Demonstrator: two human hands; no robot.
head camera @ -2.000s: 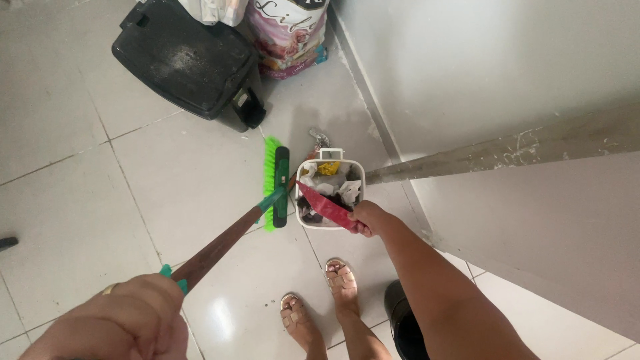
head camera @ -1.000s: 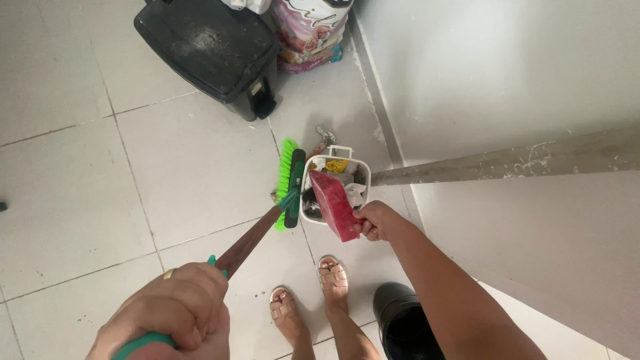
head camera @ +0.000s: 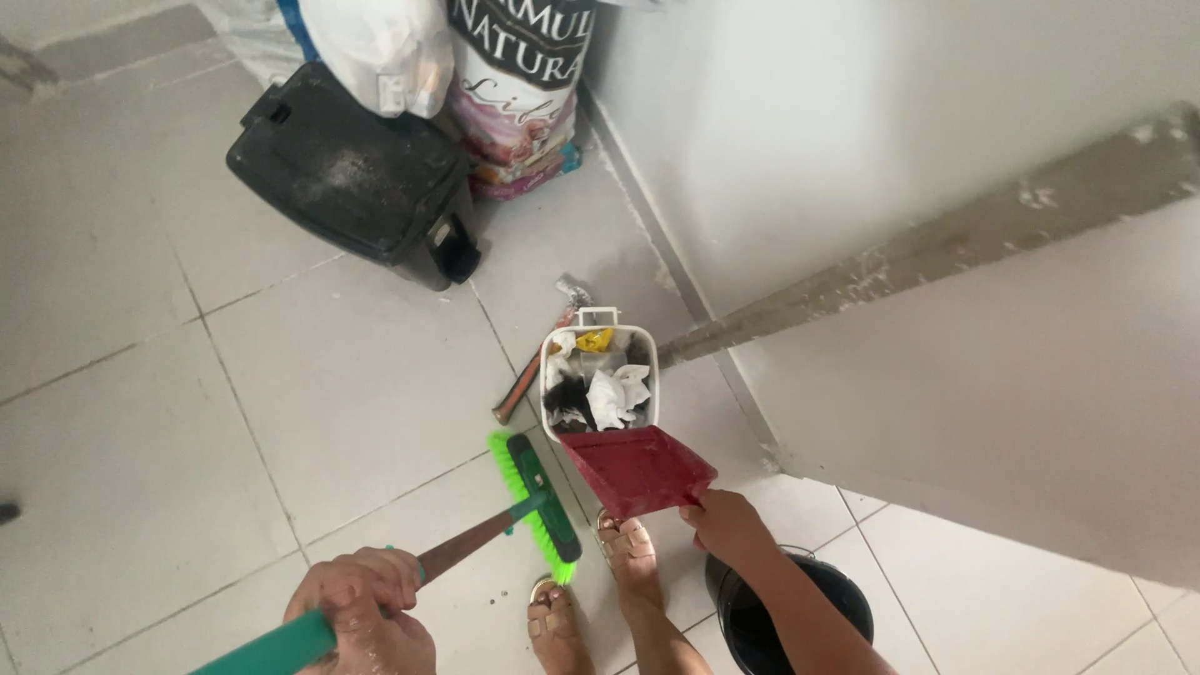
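My left hand (head camera: 361, 605) is closed around the green and brown handle of a broom (head camera: 544, 497), whose green head with bright bristles lies low over the tiles, left of my feet. My right hand (head camera: 731, 530) grips the handle of a red plastic dustpan (head camera: 642, 469). The dustpan's front edge is at the near rim of a small white trash bin (head camera: 654, 375). Inside the bin are crumpled white paper (head camera: 616, 396), a yellow wrapper (head camera: 594, 339) and dark hair-like waste (head camera: 567, 398).
A hammer (head camera: 518, 389) lies on the floor beside the bin. Behind stand a black lidded pedal bin (head camera: 347, 173), a white plastic bag (head camera: 380, 47) and a printed sack (head camera: 516, 103). A black bucket (head camera: 848, 600) is under my right forearm. A wall edge (head camera: 900, 272) rises at the right.
The dustpan has moved back from over the bin to its near edge. The broom head has come away from the bin's left side, nearer my feet, and the hammer now shows more fully.
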